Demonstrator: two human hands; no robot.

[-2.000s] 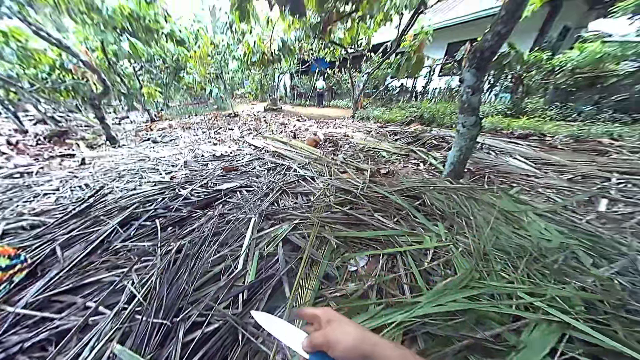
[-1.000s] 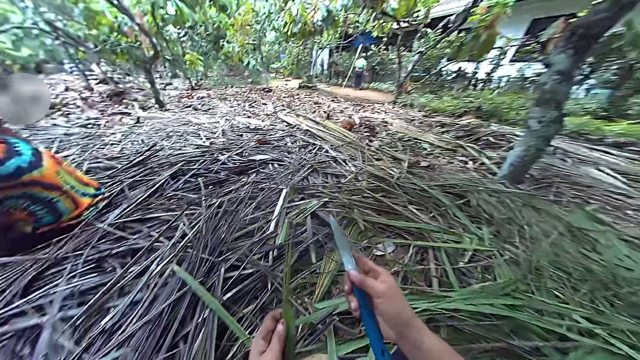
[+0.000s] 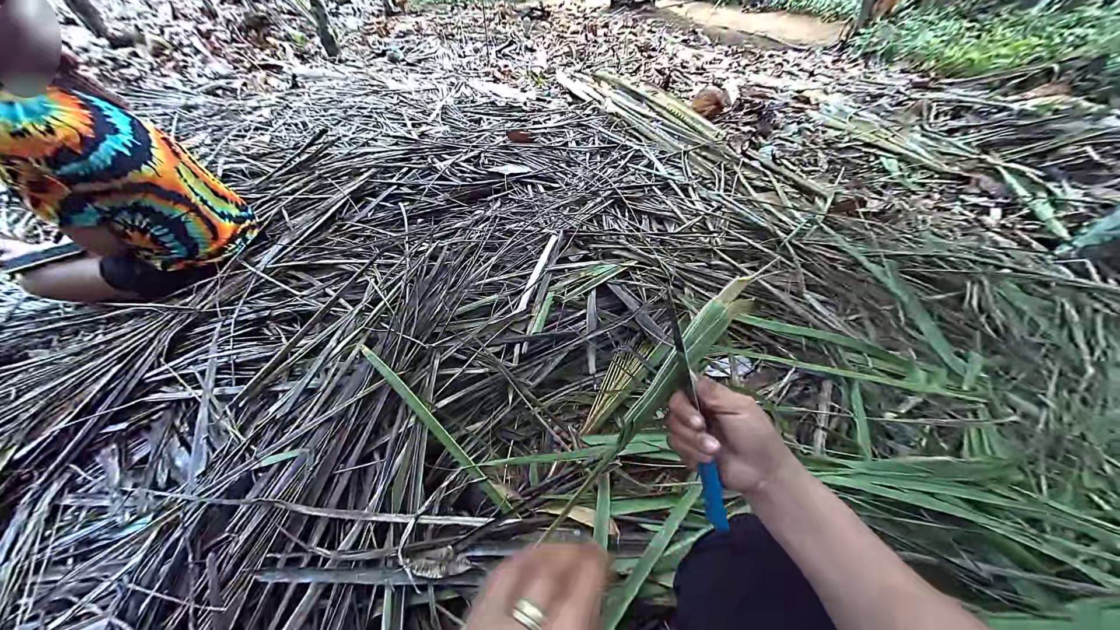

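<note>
My right hand (image 3: 726, 433) is closed around a knife with a blue handle (image 3: 713, 496); its thin blade (image 3: 678, 337) points up and away, seen nearly edge-on. Against the blade lies a long green palm leaflet (image 3: 687, 359), its cut-looking pale end upward. The leaflet narrows down toward my left hand (image 3: 547, 586) at the bottom edge, which is blurred and wears a ring. The left fingers look curled at the leaflet's thin lower end, though the grip itself is hidden.
Dry palm fronds (image 3: 350, 350) cover the ground, with green leaflets (image 3: 962, 525) at the right. A person in a colourful patterned shirt (image 3: 131, 188) is low down at the left. A brown husk (image 3: 709, 101) lies farther off.
My left hand was out of view two seconds ago and is now at the bottom. The knife, lower and pointing left at first, now points up beside the leaflet. The view has tilted down.
</note>
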